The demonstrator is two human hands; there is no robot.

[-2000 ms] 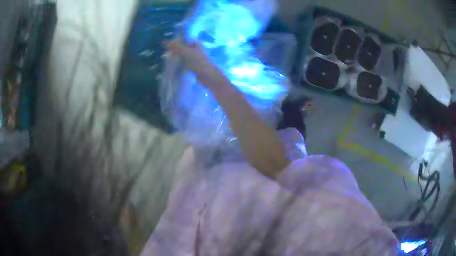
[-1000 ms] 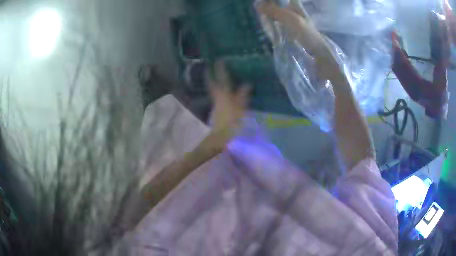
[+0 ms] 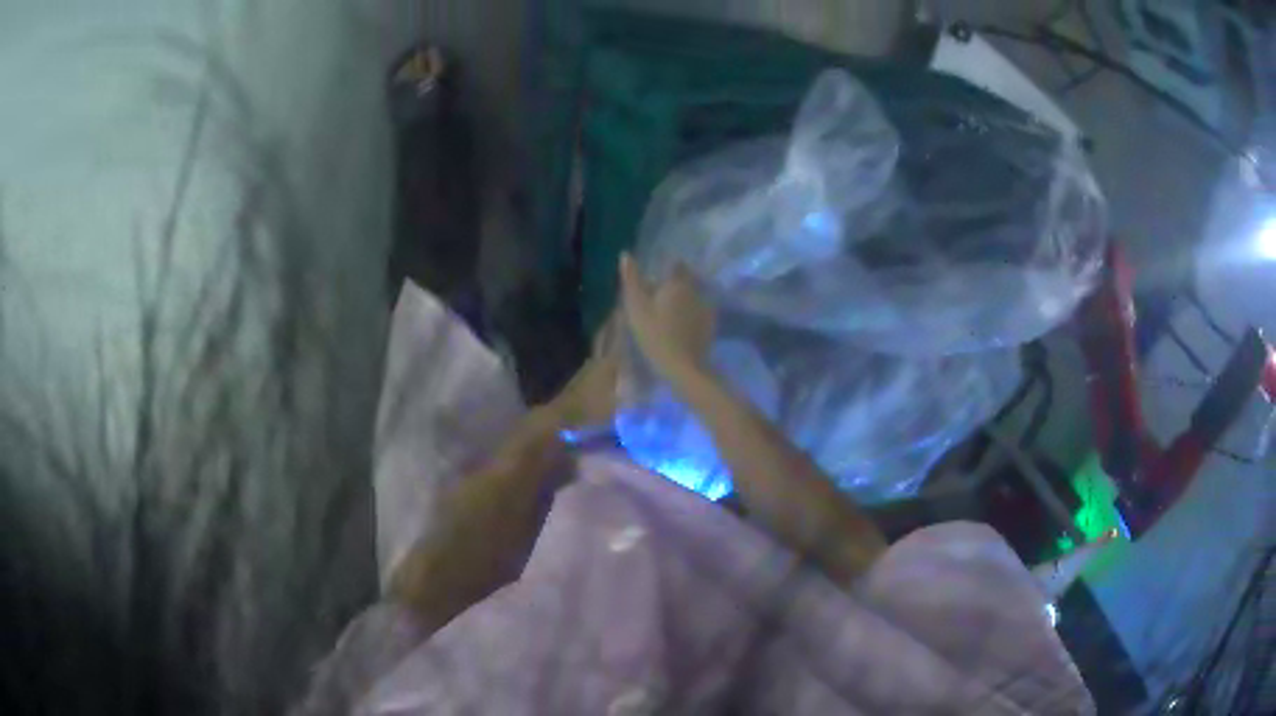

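Note:
A large clear plastic bag (image 3: 896, 294) lies crinkled and puffed out over a dark green crate (image 3: 612, 154) in front of me. Part of it glows blue near my body. My right hand (image 3: 669, 315) is at the bag's near left edge, with a finger extended; the bag's edge seems gathered at it, but the picture is blurred. My left hand (image 3: 605, 371) is just beside and partly behind my right hand, mostly hidden. Whether it grips the bag does not show. What lies inside the crate is hidden.
A red jointed robot arm (image 3: 1119, 406) stands at the right, with a green glow (image 3: 1094, 506) beside it. A bright light (image 3: 1266, 241) is at the right edge. Another person's hand (image 3: 420, 67) shows at the top left. Dark cables run at the far right. Blurred dark strands cover the left side.
The bag has moved from the upper right and now spreads over the crate. My two hands have come together at its near left edge. The view has shifted.

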